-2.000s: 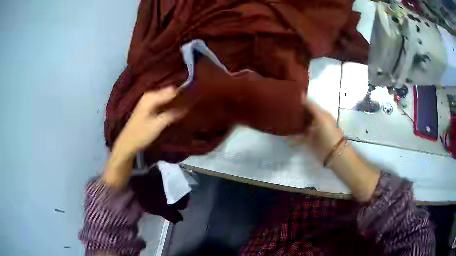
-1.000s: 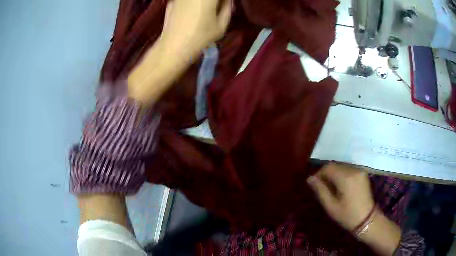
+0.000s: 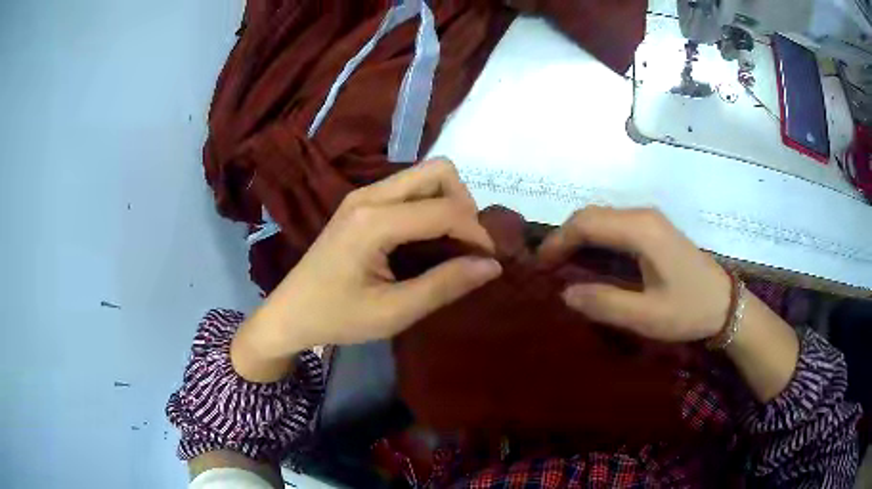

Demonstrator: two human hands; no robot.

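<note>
A dark red-brown fabric piece [image 3: 535, 353] hangs from the table's front edge over my checked lap. My left hand [image 3: 402, 258] pinches its upper edge between thumb and fingers. My right hand [image 3: 650, 267] holds the same edge a short way to the right. A small fold of the fabric stands up between the two hands. The larger rust-brown garment [image 3: 287, 105] lies in loose folds at the upper left, with a pale grey-white strip [image 3: 414, 95] on it.
The sewing machine head [image 3: 813, 24] is at the upper right, over its bed plate [image 3: 669, 129]. A red-cased phone [image 3: 801, 95] lies on the bed, with red handles [image 3: 861, 162] to its right. The table's printed scale [image 3: 755, 229] runs along the front.
My left hand has come down from the upper garment to the fabric piece over my lap. My right hand has moved up and holds that piece's edge. The piece now hangs lower, uncovering the table.
</note>
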